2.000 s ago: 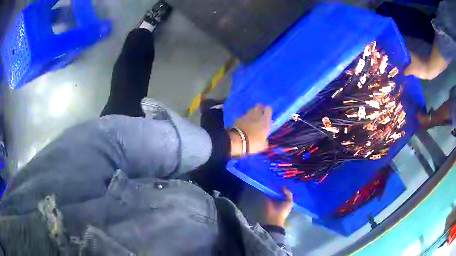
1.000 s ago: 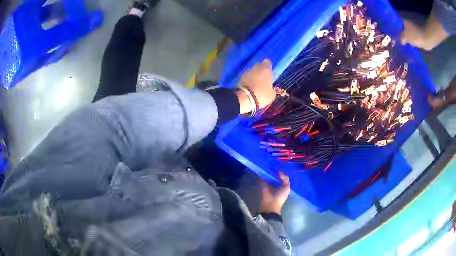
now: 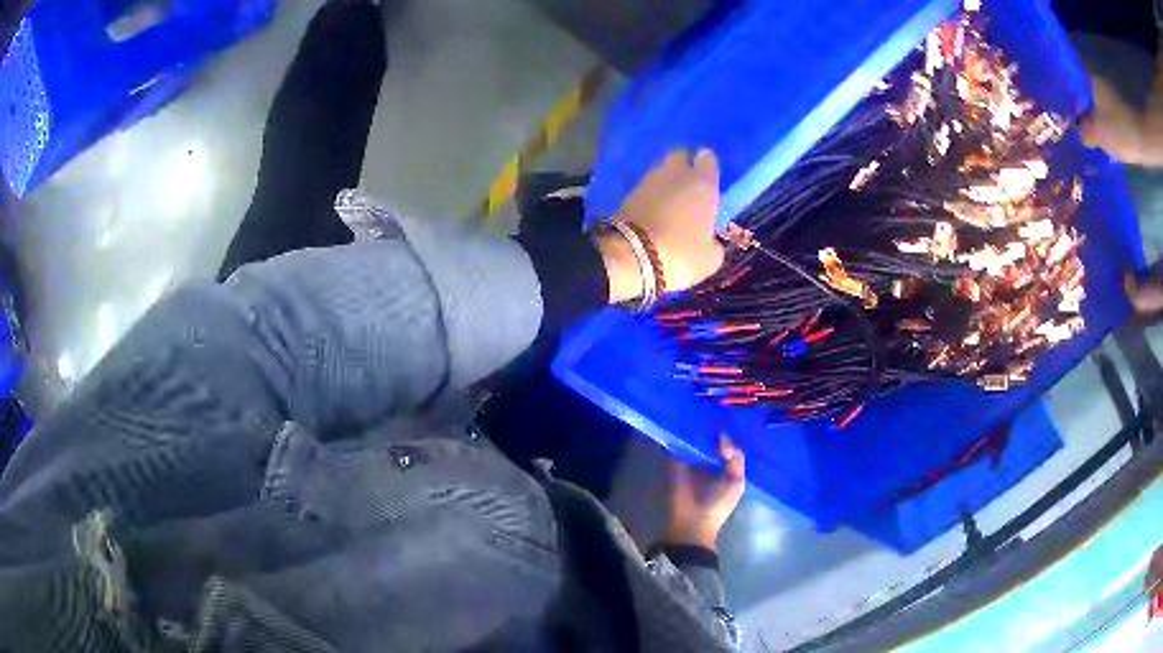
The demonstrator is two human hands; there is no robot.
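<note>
A large blue bin (image 3: 765,96) lies to the right of centre. It is heaped with black cables (image 3: 810,274) with copper terminals (image 3: 1008,242) toward its far end and red and blue tips nearer me. My left hand (image 3: 673,227), with bracelets at the wrist, is closed on the bin's near upper corner at the rim. My right hand (image 3: 704,498) holds the near lower edge of the bin, its fingers partly hidden. Another person's hands (image 3: 1125,134) are at the bin's far end, cut off by the picture's edge.
A smaller blue bin (image 3: 976,478) with red parts shows beside and partly under the large one. A green-topped bench (image 3: 1071,574) curves along the lower right. A blue stool (image 3: 89,96) stands upper left. Yellow-black tape (image 3: 542,140) marks the floor, beside a dark flat surface (image 3: 612,26).
Over the last two seconds the bin shifted up in the picture, then slightly right. Both my hands and the other person's hands stay on it.
</note>
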